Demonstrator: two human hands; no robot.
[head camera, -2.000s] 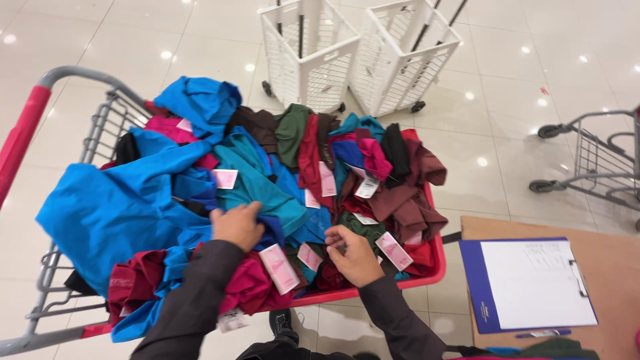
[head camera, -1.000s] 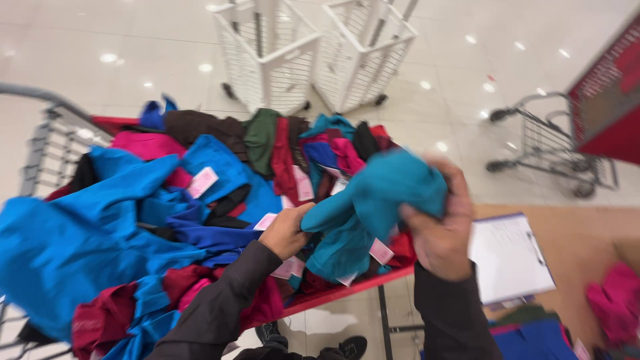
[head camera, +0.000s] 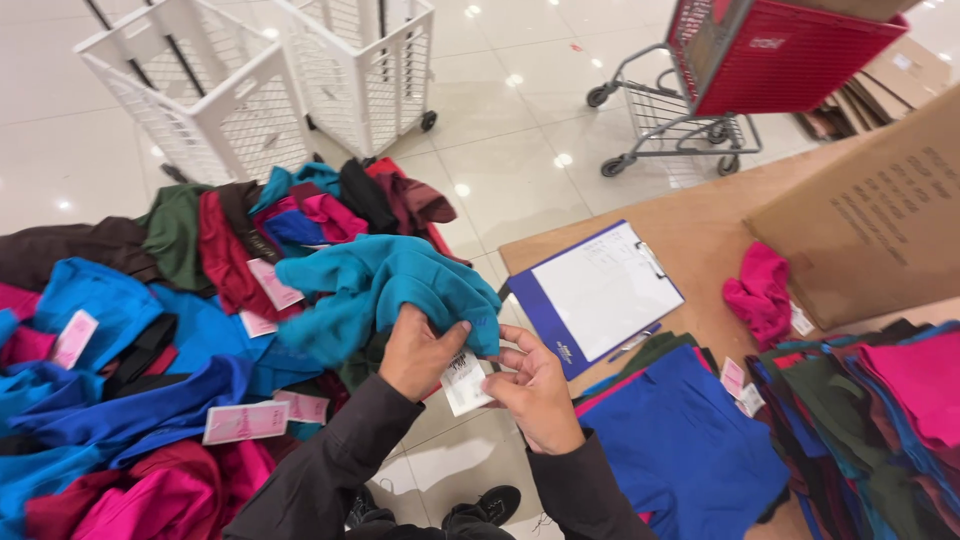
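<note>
A teal garment (head camera: 390, 289) is lifted above the right end of a heap of mixed-colour clothes (head camera: 180, 375). My left hand (head camera: 420, 356) grips its lower edge between thumb and fingers. From that edge hangs a white printed label (head camera: 463, 382), whose side my right hand (head camera: 532, 390) pinches between thumb and fingers. Pink hang tags (head camera: 246, 422) show on several garments in the heap. The cart under the heap is mostly hidden by the clothes.
Right of my hands, a wooden table holds a blue clipboard (head camera: 600, 292) with paper, a pen (head camera: 634, 342), folded blue garments (head camera: 679, 442), a pink garment (head camera: 759, 292) and a cardboard box (head camera: 862, 217). White wheeled baskets (head camera: 217, 97) and a red cart (head camera: 787, 56) stand beyond.
The teal garment has been picked up from the heap and brought to the right. My right hand has moved from the cloth to its label. The view has swung right.
</note>
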